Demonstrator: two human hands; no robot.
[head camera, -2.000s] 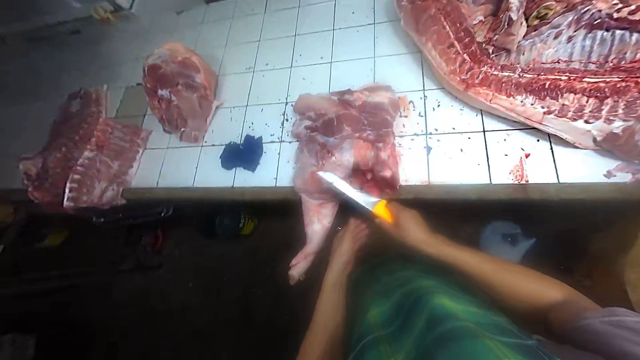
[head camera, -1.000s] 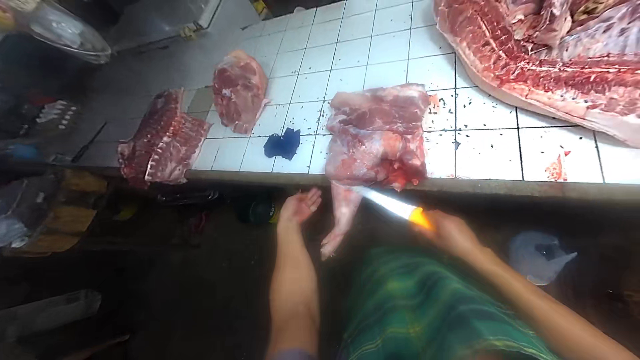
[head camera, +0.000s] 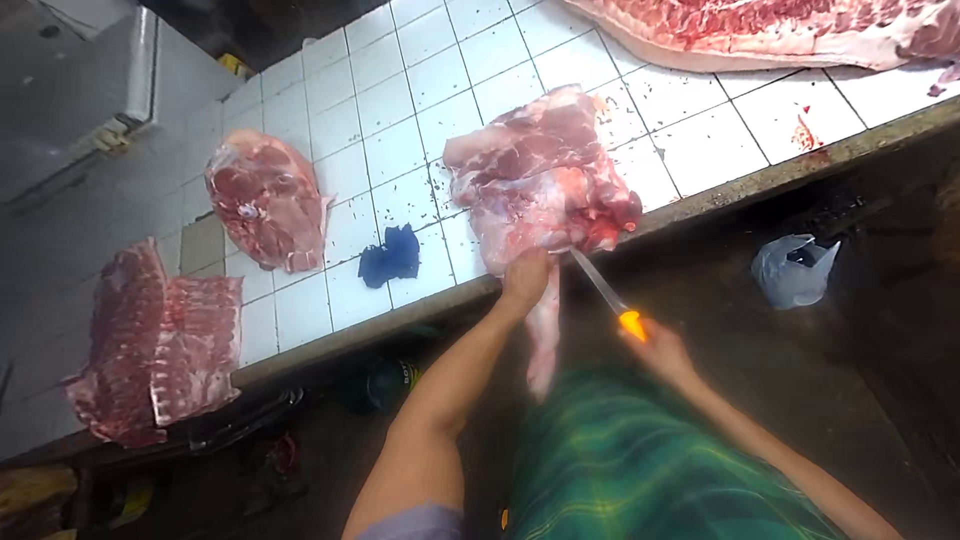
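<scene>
A pork shoulder (head camera: 525, 180) with its shank and trotter (head camera: 544, 345) attached lies at the edge of the white-tiled counter, the trotter hanging over the edge. My left hand (head camera: 526, 279) grips the top of the shank where it meets the shoulder. In my right hand (head camera: 660, 349) is a butcher's knife (head camera: 598, 281) with a yellow handle, its blade tip at the lower edge of the meat, just right of my left hand. The tip itself is partly hidden against the meat.
A round leg cut (head camera: 266, 199), rib slabs (head camera: 161, 345) and a crumpled dark blue thing (head camera: 390, 255) lie left on the tiled counter (head camera: 712, 150). A large side of pork (head camera: 750, 37) lies at the upper right. Below the counter's edge is a whitish plastic bag (head camera: 796, 270).
My left hand was apart from the meat one second ago, its fingers spread; now it holds the shank. The knife has stayed in my right hand. The view has shifted and tilted.
</scene>
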